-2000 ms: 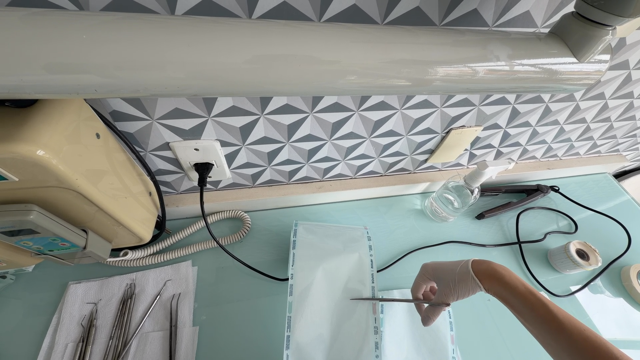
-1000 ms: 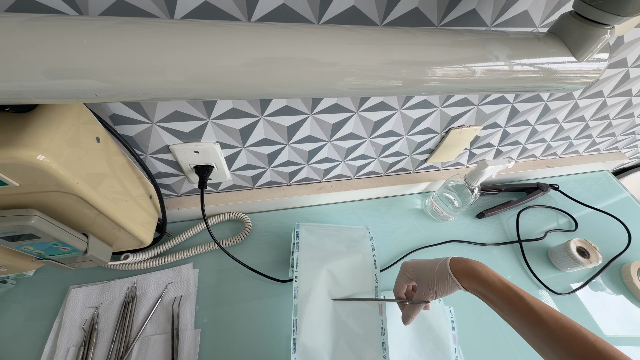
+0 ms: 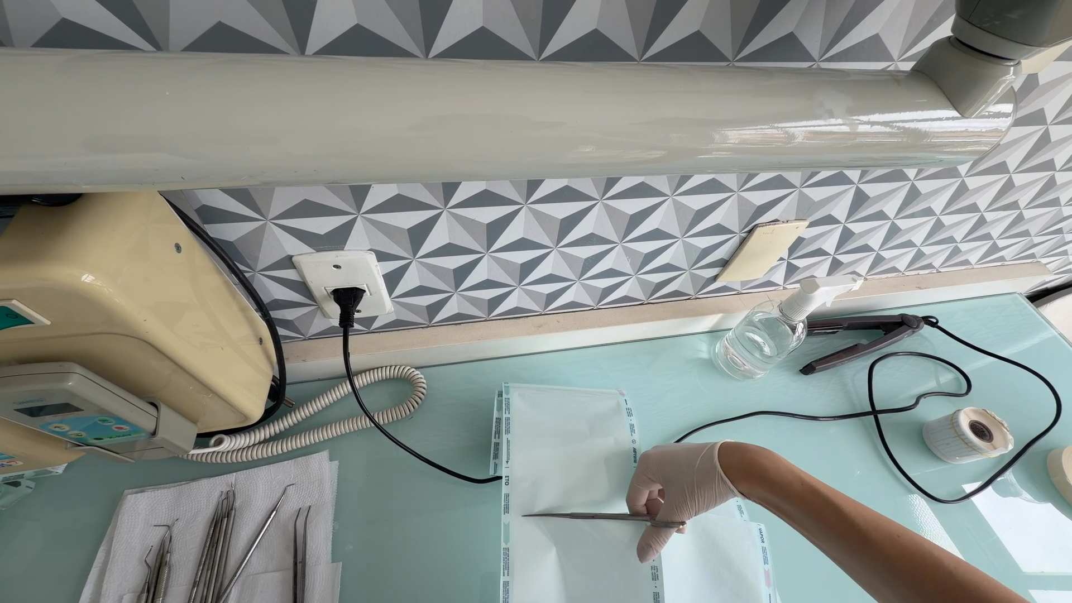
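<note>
My right hand [image 3: 680, 494], in a pale latex glove, comes in from the lower right. Its fingers are closed around the handle end of slim metal scissors [image 3: 578, 516], whose pointed tip lies toward the left across a wide sterilization pouch sheet [image 3: 569, 435]. The sheet has printed edges and runs out of view at the bottom. A second pouch piece [image 3: 720, 557] shows below and right of the hand. Whether the blades are apart cannot be told. My left hand is not in view.
Dental instruments [image 3: 216, 544] lie on paper towels [image 3: 310, 486] at lower left. A beige machine [image 3: 167, 310] stands at left beside a coiled cable [image 3: 335, 431]. A spray bottle [image 3: 758, 339], a hair straightener [image 3: 867, 347] with a looping black cord and a tape roll [image 3: 967, 434] are at right. A thick tube [image 3: 502, 121] crosses above.
My right hand moved left across the pouch sheet with the scissors between the first two frames. Since about one second ago it has shifted only slightly.
</note>
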